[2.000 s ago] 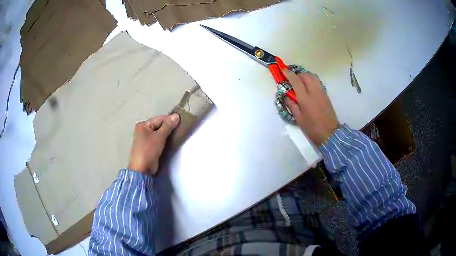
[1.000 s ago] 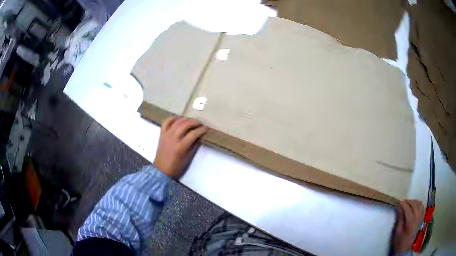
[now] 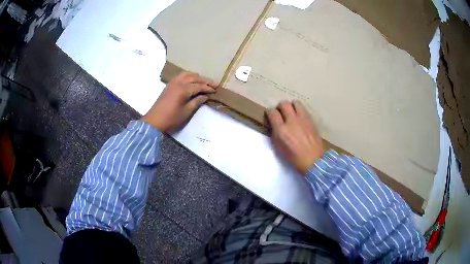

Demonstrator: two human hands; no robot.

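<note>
The front panel (image 3: 355, 87) lies pale side up on the white table. A brown facing (image 3: 239, 105) runs folded along its near edge. A raised seam (image 3: 246, 45) crosses the panel, with two white paper labels (image 3: 243, 73) beside it. My left hand (image 3: 178, 100) is on the facing near the seam's lower end, fingertips pinching or pressing the edge. My right hand (image 3: 295, 131) is slightly blurred, with curled fingertips on the facing further right. Some threads or a raised edge show under the facing between my hands.
Shears with red handles (image 3: 436, 232) lie at the right, partly hidden by my right sleeve. More brown cut pieces (image 3: 412, 28) lie at the far right. The table's near edge (image 3: 227, 178) runs diagonally above a dark speckled floor (image 3: 170, 211).
My right hand has moved left along the facing from the panel's right corner. My left hand stays near the seam. Two seconds ago my right hand was on the shears, which now lie at the right.
</note>
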